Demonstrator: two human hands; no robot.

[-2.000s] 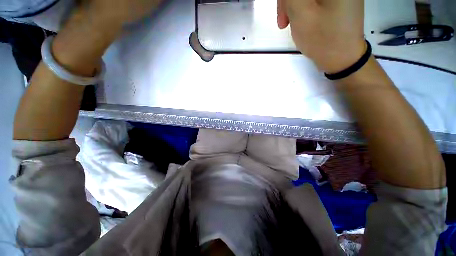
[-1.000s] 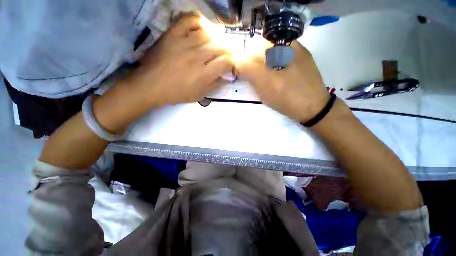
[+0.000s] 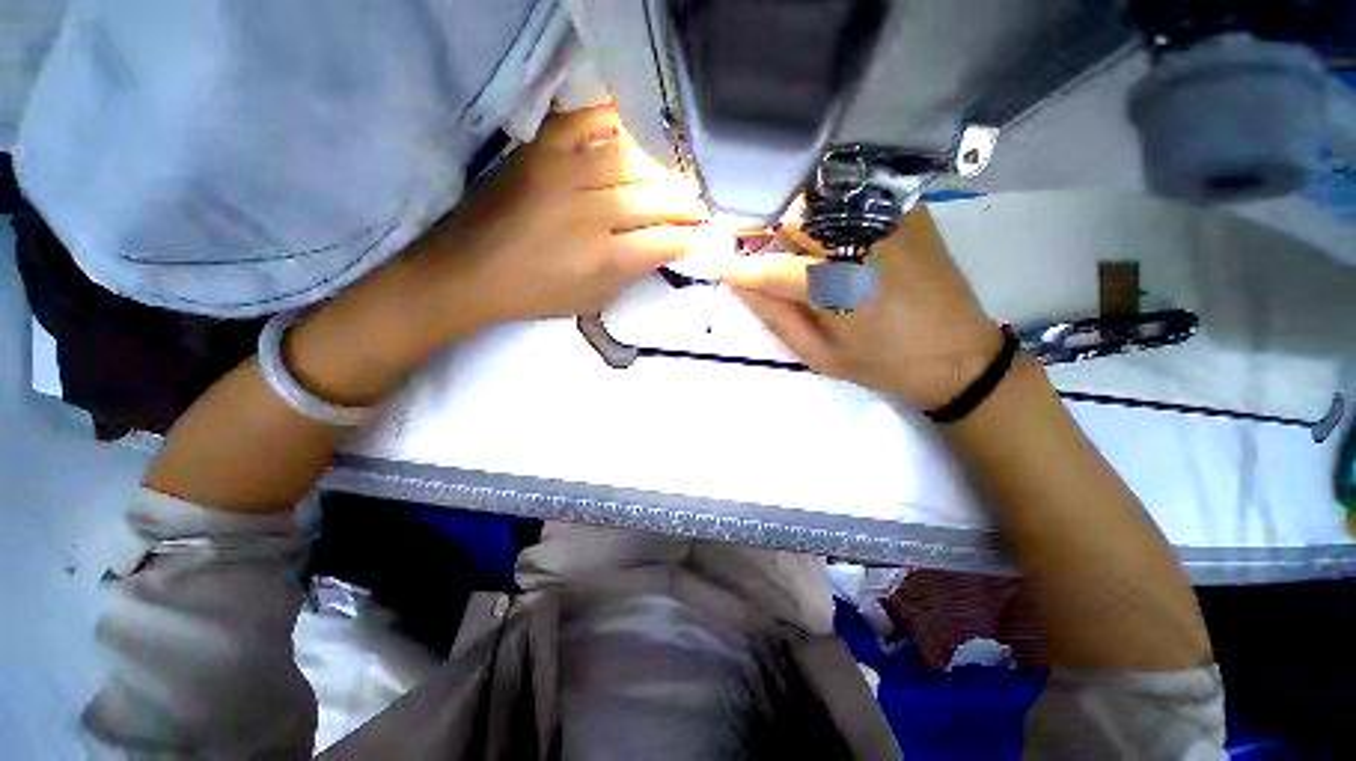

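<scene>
The pale white-blue garment lies heaped to the left of the sewing machine head, with dark seam lines on it. My left hand lies at the garment's right edge, its fingertips under the bright lamp at the needle area. My right hand is just right of the needle, partly behind the thread tension assembly. The fingertips of both hands nearly meet around a small piece with a dark part. Glare hides the needle and exactly what each hand grips.
Black thread snips lie on the machine bed to the right. A measuring tape edge runs along the table front. Dark cloth hangs at the left. Below the table are a blue bin and brown checked cloth.
The view has shifted, showing more of the machine head. Both hands have come from apart to together at the needle. A small dark part now shows between the fingertips.
</scene>
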